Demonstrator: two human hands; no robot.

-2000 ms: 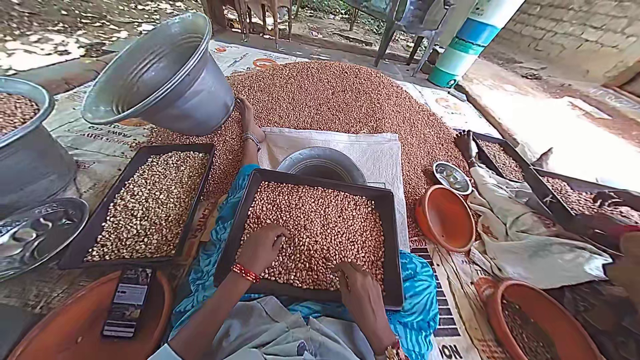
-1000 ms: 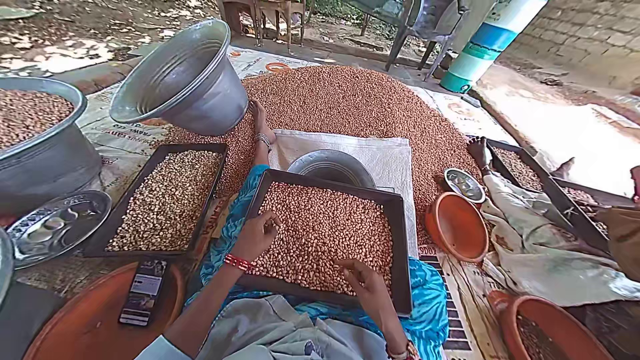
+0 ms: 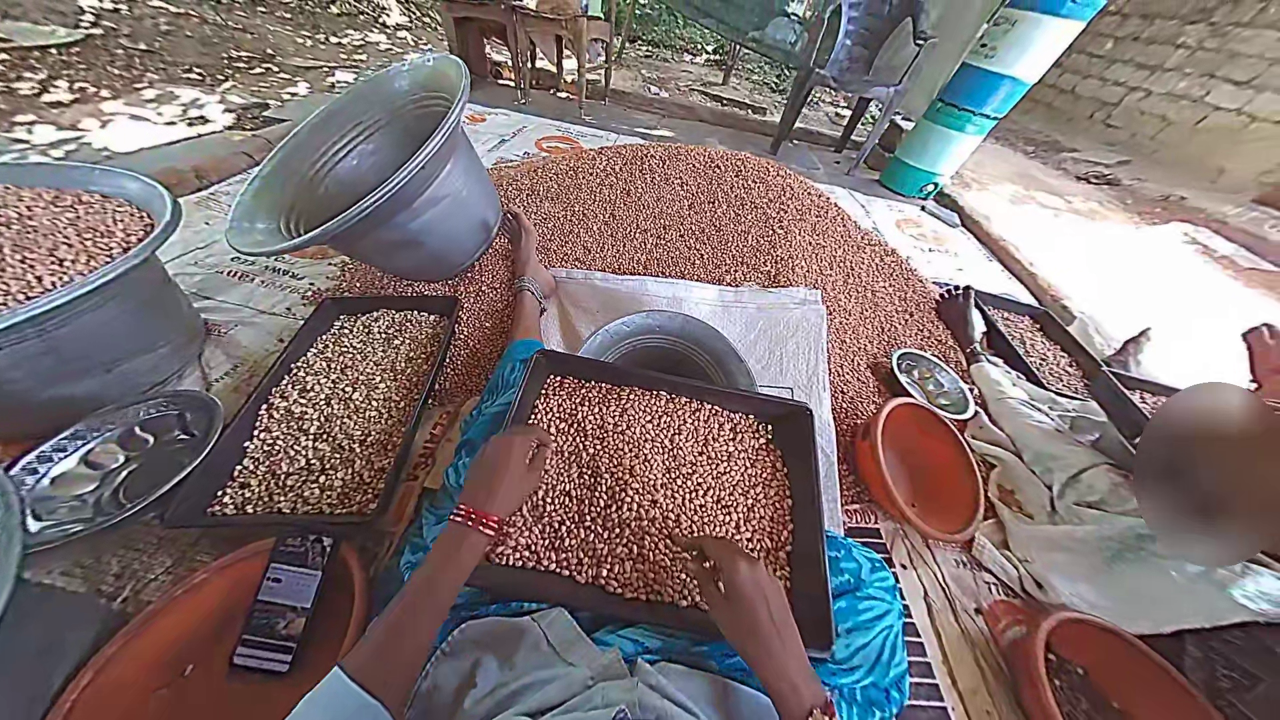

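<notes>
A dark rectangular tray (image 3: 820,520) rests on my lap, spread with reddish-brown nuts or seeds (image 3: 650,480). My left hand (image 3: 508,468) is over the tray's left side with its fingers curled; whether it pinches a nut cannot be seen. Low on the right side of the same tray, my right hand (image 3: 735,585) touches the nuts with bent, slightly parted fingers. Beyond the tray a metal basin (image 3: 690,345) sits on a white woven sack (image 3: 800,330), partly hidden by the tray.
A large nut heap (image 3: 700,210) spreads ahead. Left are a tilted metal tub (image 3: 420,220), a filled tub (image 3: 90,340), a tray of paler pieces (image 3: 335,410), a metal plate (image 3: 115,465) and a phone (image 3: 283,600) on an orange basin (image 3: 180,640). Right are orange bowls (image 3: 920,470) and a person's leg (image 3: 1050,430).
My left hand has moved from over the nuts toward the tray's left edge. My right hand stays at the lower right of the tray.
</notes>
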